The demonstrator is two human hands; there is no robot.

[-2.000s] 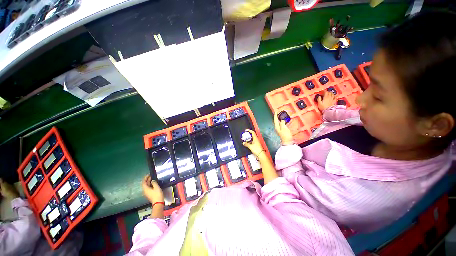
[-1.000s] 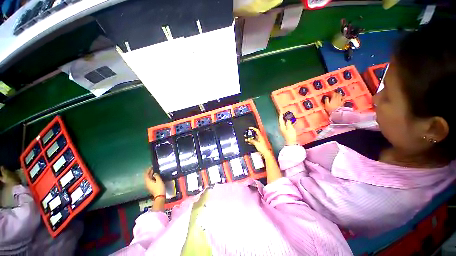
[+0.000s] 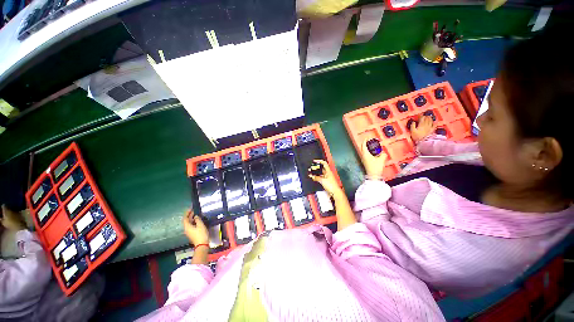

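Note:
The main red tray [image 3: 326, 148] lies in front of me, with a black inner tray [image 3: 308, 154] across its middle. Four glossy phone-like screens [image 3: 262, 182] stand side by side in the black tray. My right hand [image 3: 326, 178] is over the right end of the black tray and holds a small dark square device [image 3: 316, 169] in its fingertips. My left hand [image 3: 196, 229] is at the lower left corner of the black tray, fingers at its edge; whether it grips the tray is hard to tell. Circuit parts show in the upper row, white-faced parts in the lower row.
A left red tray [image 3: 61, 221] holds dark and white parts. At the right, a neighbour's hands [image 3: 420, 128] work at a red compartment tray [image 3: 359, 117]. A large white sheet [image 3: 236, 82] stands behind the main tray. A tool cup [image 3: 433, 50] stands on a blue mat.
The device in my right hand went from showing a bright white face to looking dark. The view has shifted slightly. The neighbour's held device has moved a little. My left hand stays at the tray corner.

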